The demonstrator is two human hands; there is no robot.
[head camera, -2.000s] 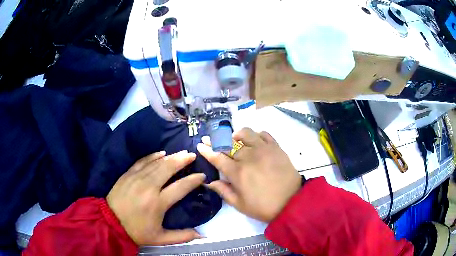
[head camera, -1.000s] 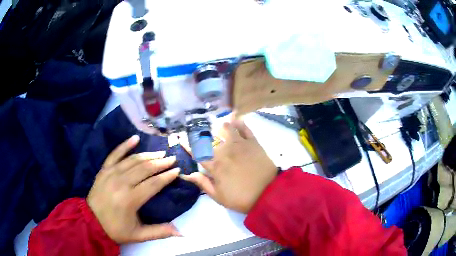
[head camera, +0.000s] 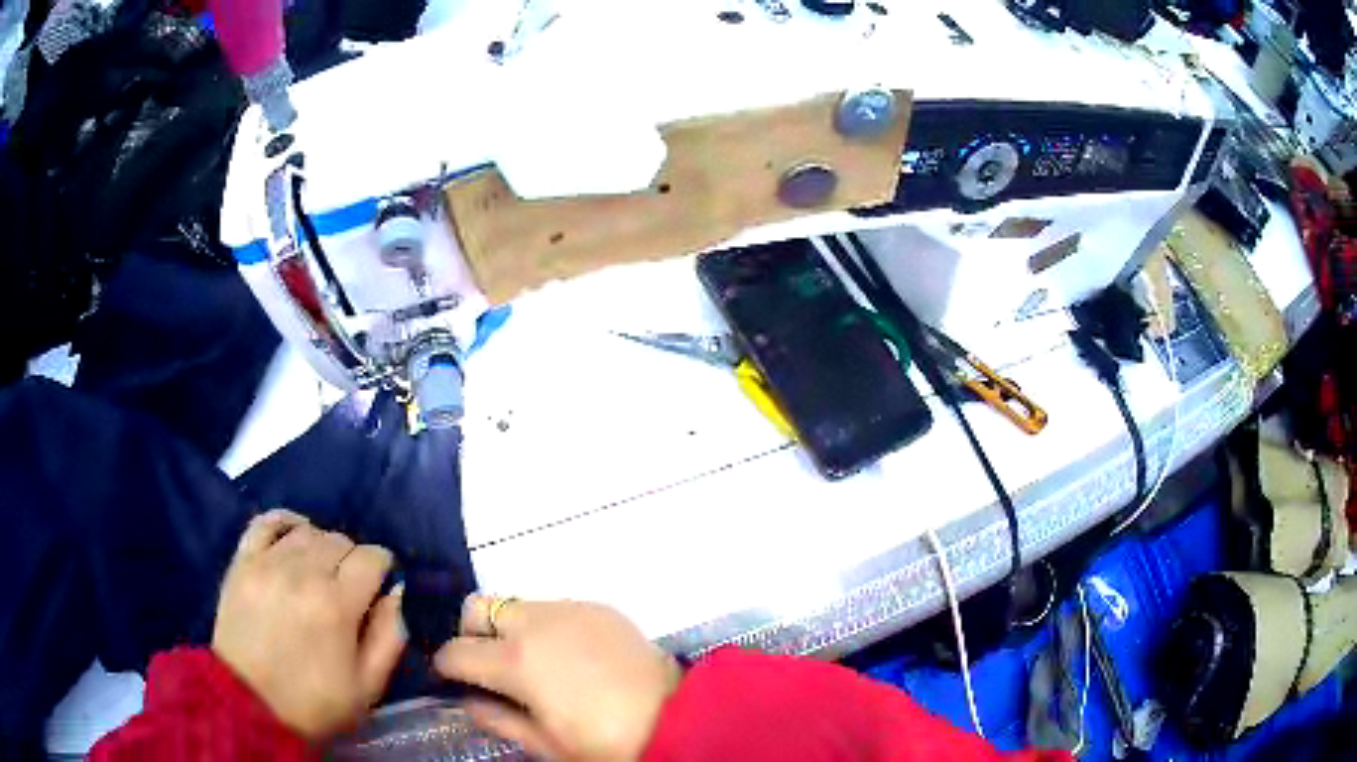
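Note:
The dark navy cloth (head camera: 365,474) lies left of and under the needle area of the white sewing machine (head camera: 357,127) and runs toward the table's front edge. My left hand (head camera: 305,618) is closed on the cloth, fingers curled. My right hand (head camera: 558,670), with a gold ring, holds the cloth's edge between thumb and fingers, just right of my left hand. Both hands are in front of the presser foot (head camera: 412,414), apart from it. The grey-blue cylinder (head camera: 436,383) is just right of the foot.
A dark smartphone (head camera: 819,357) lies on the table over scissors with a yellow handle (head camera: 764,399). Orange-handled snips (head camera: 1005,399) lie to its right. Black cables and a white cord (head camera: 953,625) cross the front edge. Rolled tan and black bundles (head camera: 1250,655) sit on blue material lower right.
The view has swung right. Both hands have moved from beside the presser foot toward the table's front edge. My left fingers, spread before, are now curled on the cloth.

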